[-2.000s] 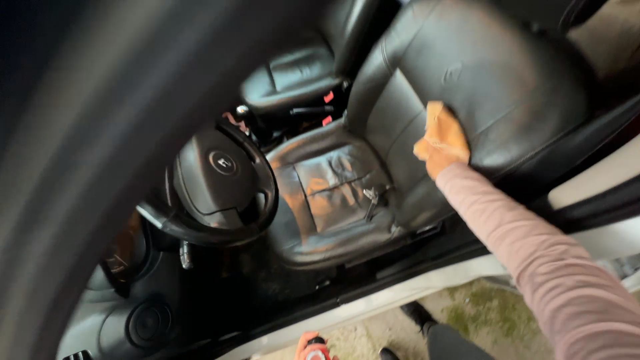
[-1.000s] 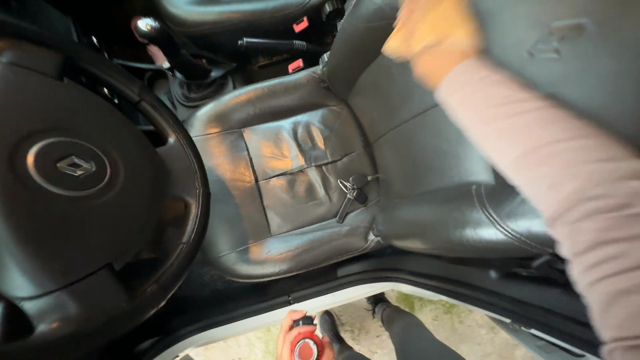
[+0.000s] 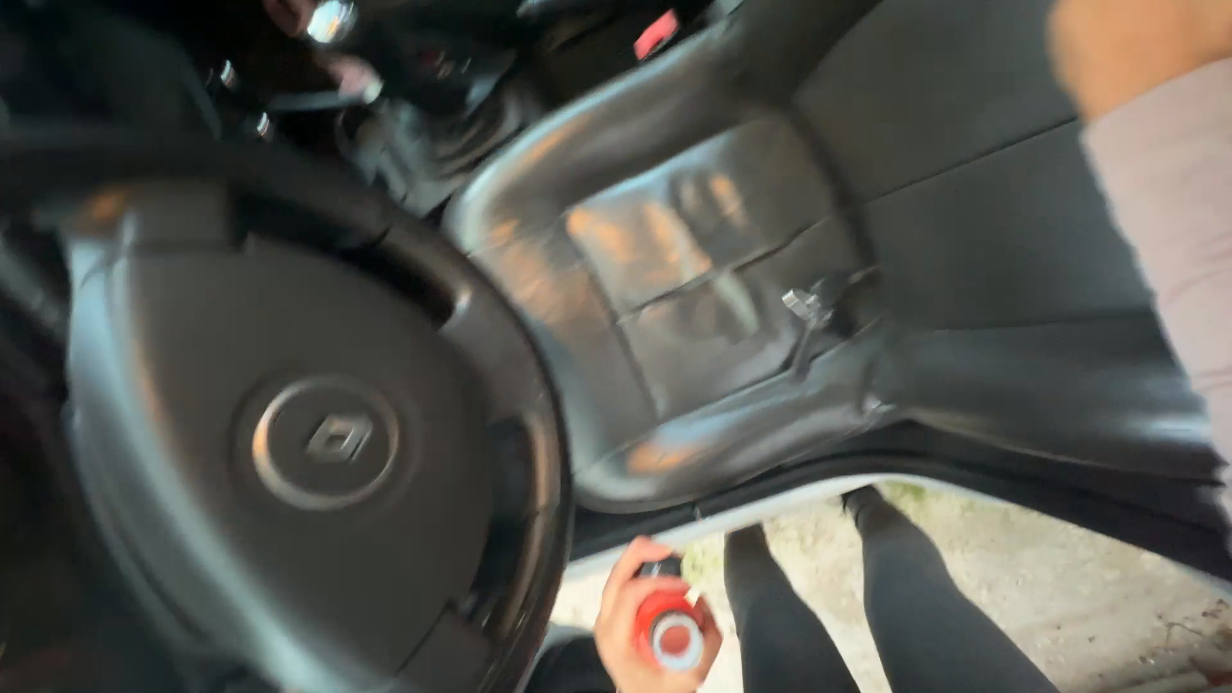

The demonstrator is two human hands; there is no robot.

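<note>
Near the bottom, outside the door sill, my left hand is closed around a red bottle with a black part by its top. My right hand is at the upper right over the backrest; it is blurred and cut off by the frame, and its fingers and any cloth are out of sight. The black leather driver's seat cushion shows glossy highlights. A bunch of keys lies on it near the backrest.
The Renault steering wheel fills the left. Beyond the cushion are the gear lever and a red seat-belt buckle. The white door sill runs below the seat, with my legs outside it.
The view has moved closer to the seat and steering wheel. Earlier, my right hand held a yellowish cloth against the backrest; the cloth is now out of view.
</note>
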